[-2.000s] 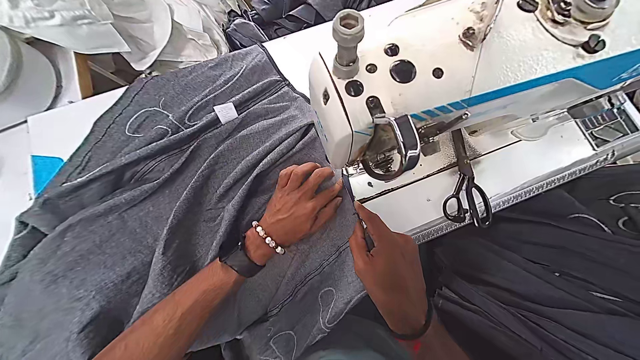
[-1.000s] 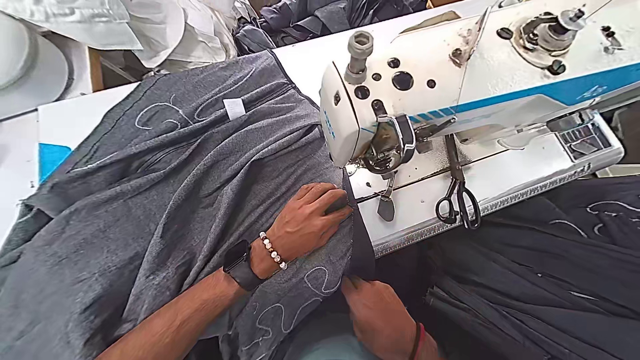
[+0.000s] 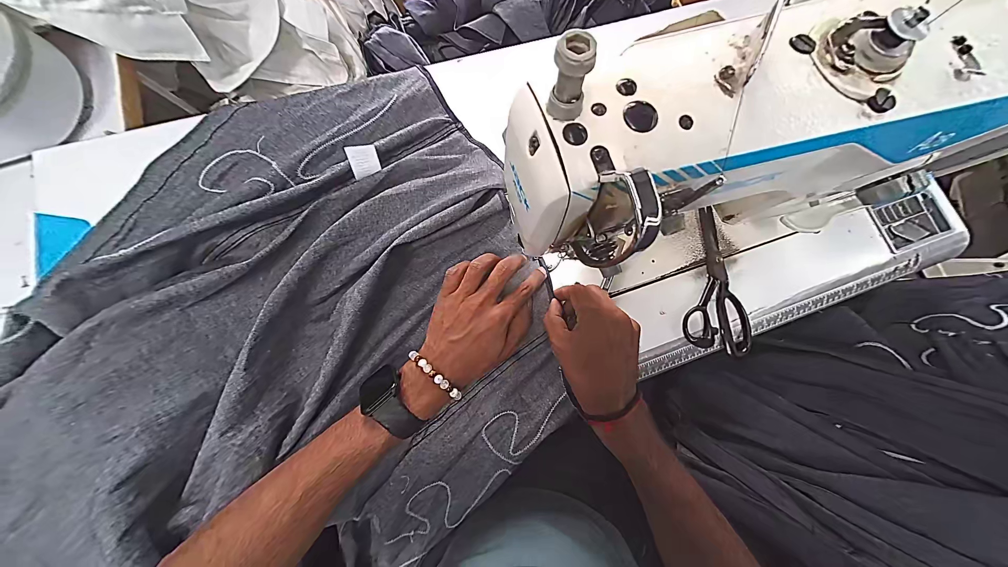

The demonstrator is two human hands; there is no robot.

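Note:
Grey fabric with loose pale threads is spread over the sewing machine's bed, its dark edge running beneath the needle area. My left hand, with a watch and bead bracelet at the wrist, lies flat on this fabric, fingertips close to the presser foot area. Just right of it, my right hand pinches the dark edge of the grey fabric between thumb and fingers. The sewing machine head stands directly above the fingertips and hides the needle. A small white label sits on the fabric.
Black-handled scissors lie on the machine bed right of my right hand. Dark fabric is heaped at the lower right. White cloth pieces hang at the upper left, and more dark cloth lies behind the table.
My right hand has moved up from the fabric's lower edge to beside the left fingertips. My left hand has moved up towards the needle area since one second ago.

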